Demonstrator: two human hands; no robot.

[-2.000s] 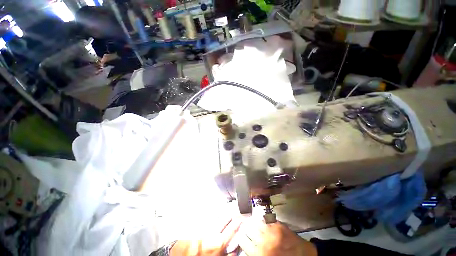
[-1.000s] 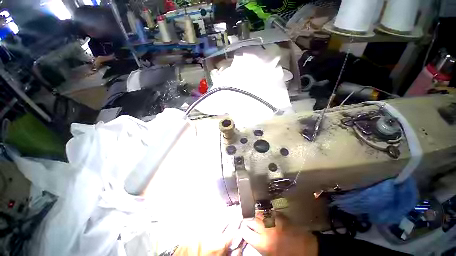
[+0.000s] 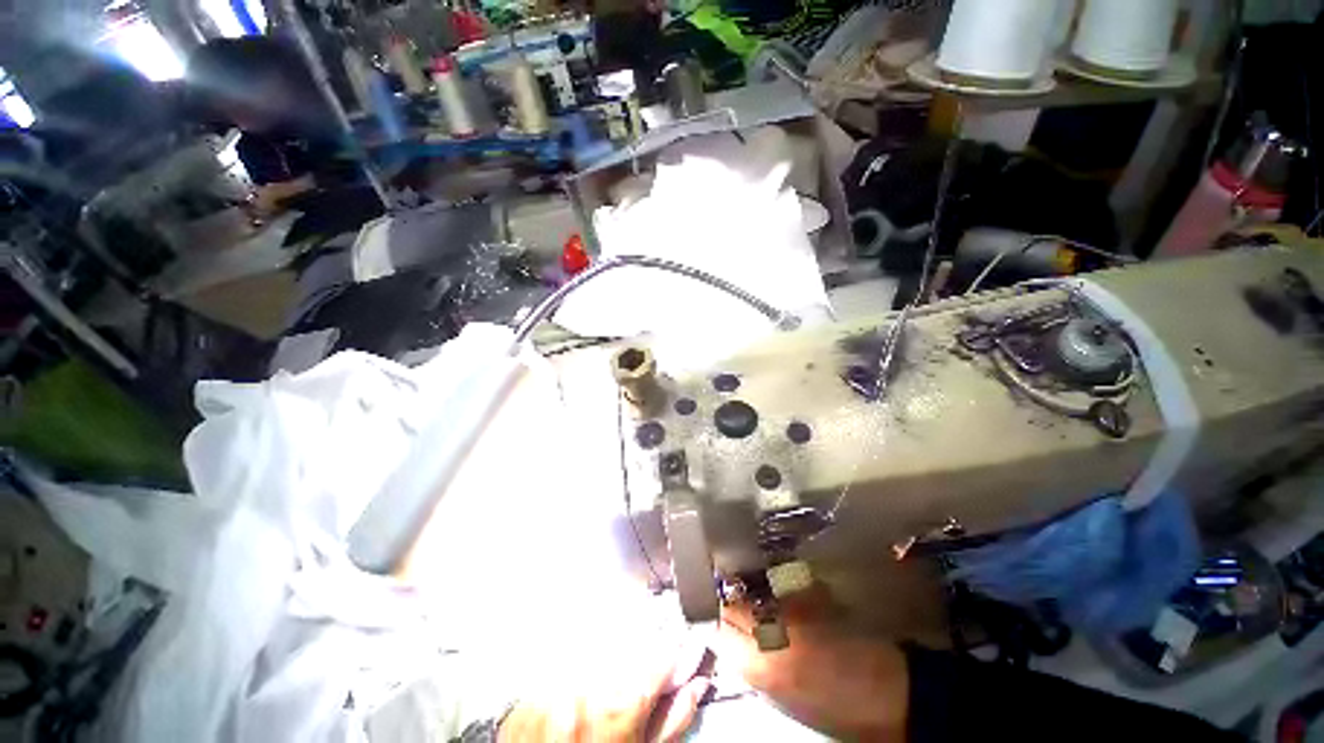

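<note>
White fabric [image 3: 276, 508] lies under both hands and is heaped to the left, overexposed near the needle. The beige machine head [image 3: 929, 421] reaches in from the right. Its presser foot and needle area is lost in glare by my fingertips. My left hand [image 3: 603, 714] is cut off by the bottom edge, its fingers on the fabric, partly washed out. My right hand [image 3: 820, 675] is right of it, partly behind the arm's end fittings, fingertips at the fabric by a small dark piece [image 3: 707, 668]. The fingers' exact hold is blurred by glare.
A white lamp [image 3: 436, 465] on a curved neck stands left of the needle. Blue cloth [image 3: 1096, 566] hangs from the arm. White thread cones [image 3: 995, 37] stand upper right. White pieces [image 3: 712, 240] lie behind the arm. A neighbouring machine [image 3: 37, 602] is far left. A person [image 3: 269, 145] sits at upper left.
The view has shifted slightly. My right hand has moved a little further under the arm's end, with more of the wrist and sleeve showing. The dark piece between the hands shows more clearly.
</note>
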